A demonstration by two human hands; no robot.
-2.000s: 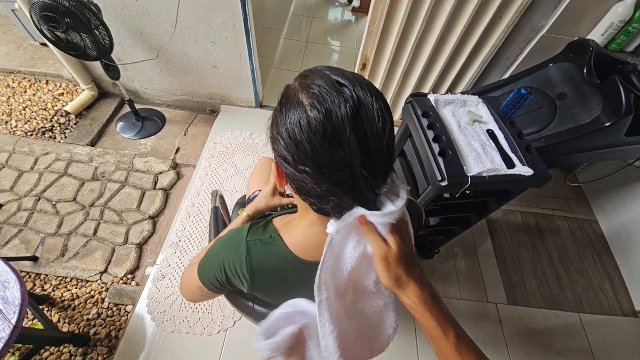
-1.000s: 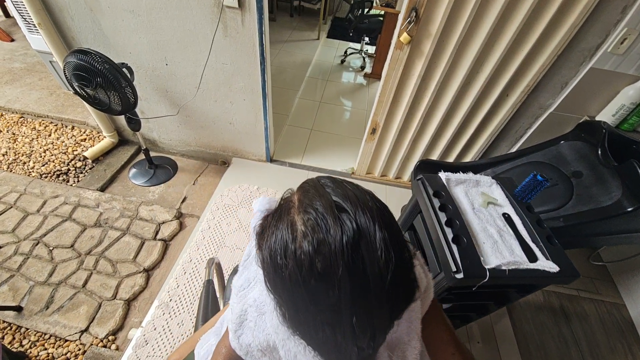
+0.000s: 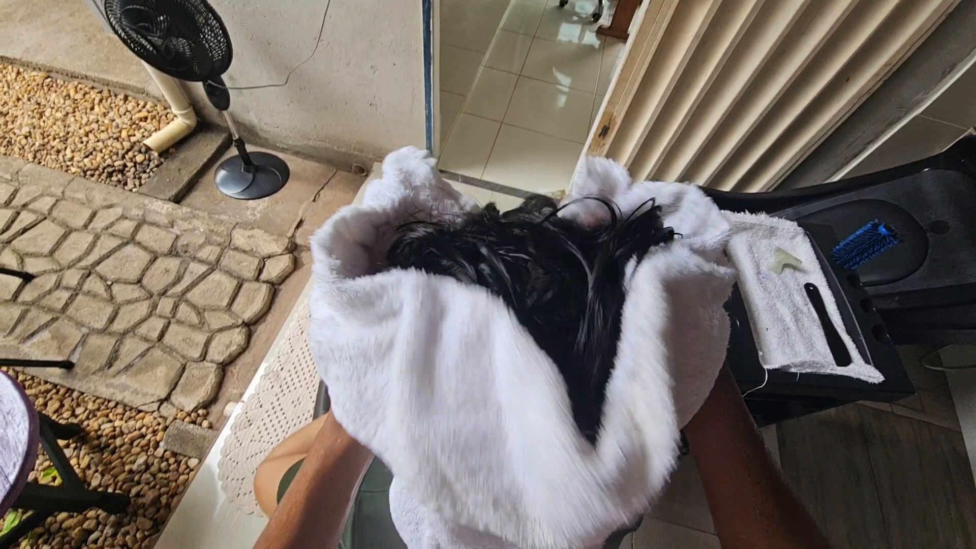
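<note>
A white plush towel point(image 3: 473, 396) is wrapped around the back and sides of a seated person's head, with dark, wet-looking hair point(image 3: 541, 282) showing in its open middle. Both my hands are under the towel and hold it up on either side of the hair; the fingers are hidden. My left forearm point(image 3: 316, 480) enters the towel at its lower left, my right forearm point(image 3: 743, 457) at its right. Below the towel, part of the person's green top point(image 3: 370, 496) and a bent arm point(image 3: 286, 461) show at the left.
At right, a black trolley point(image 3: 884, 381) bears a small white towel point(image 3: 770, 305) with a black-handled tool point(image 3: 827, 324) and a pale clip point(image 3: 785, 261). A blue brush point(image 3: 865, 244) lies on a black wash basin point(image 3: 938, 229) beyond. A pedestal fan point(image 3: 252, 174) stands far left.
The towel, behind the neck and then around the shoulders, now rises around the hair. The hair, hanging smooth before, is now tousled and gathered inside it.
</note>
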